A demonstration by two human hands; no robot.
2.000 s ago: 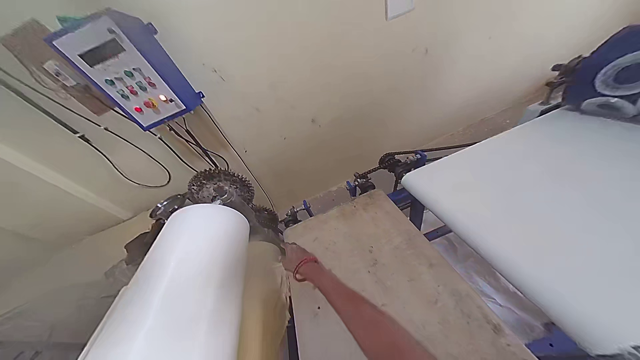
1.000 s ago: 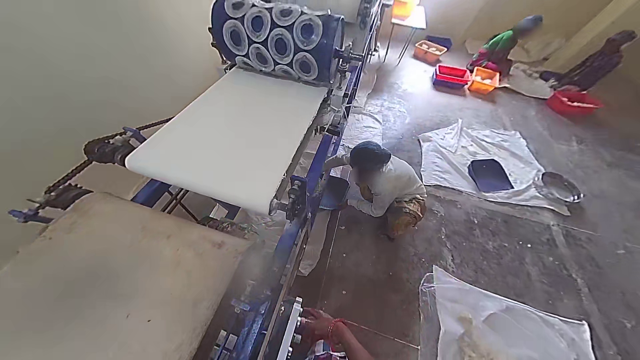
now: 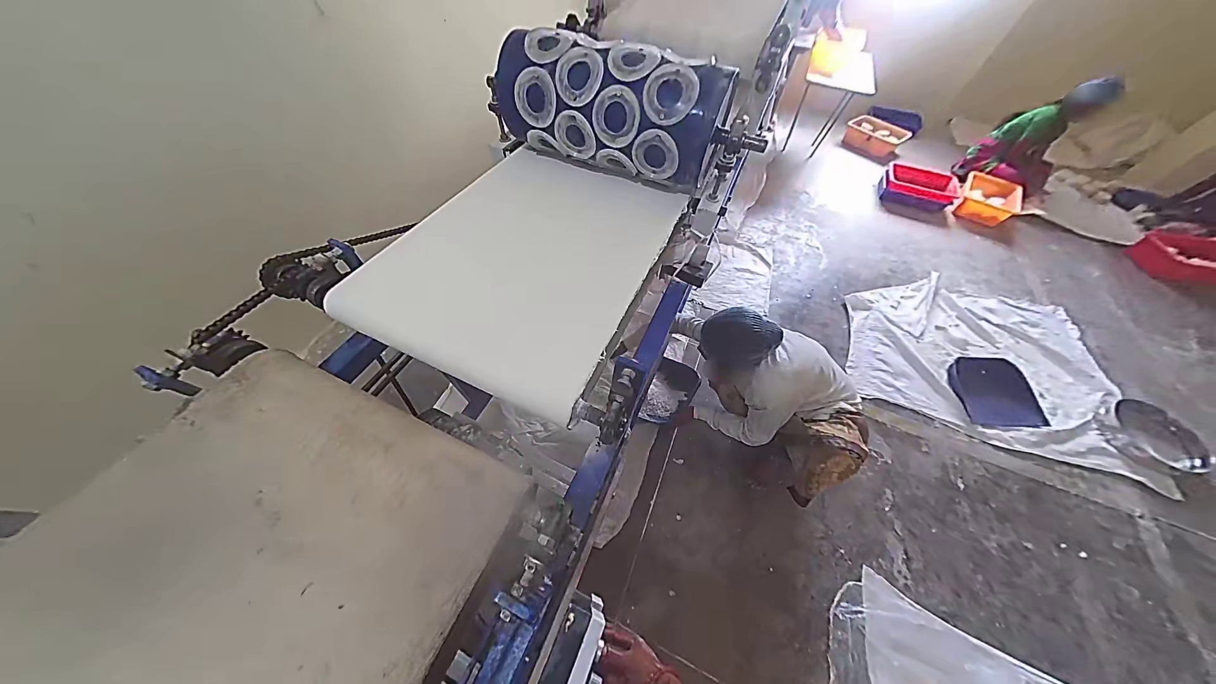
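At the bottom edge, my right hand is partly in view beside a white-edged metal part on the machine's side frame. Its fingers are at or near that part; whether they grip it I cannot tell. My left hand is out of view. A dusty beige conveyor belt fills the lower left. Beyond it, a smooth white belt runs up to a blue roller with white ring-shaped cutters. A blue side rail borders the machine on the right.
A person crouches close to the rail, at a dark tub. A chain and sprocket lie left of the white belt. White sheets, a dark tray and plastic crates are on the floor; another person sits behind.
The view has swung far right from the white roll and control box. My right hand was beside the roll two seconds ago; now it is at the machine's right side.
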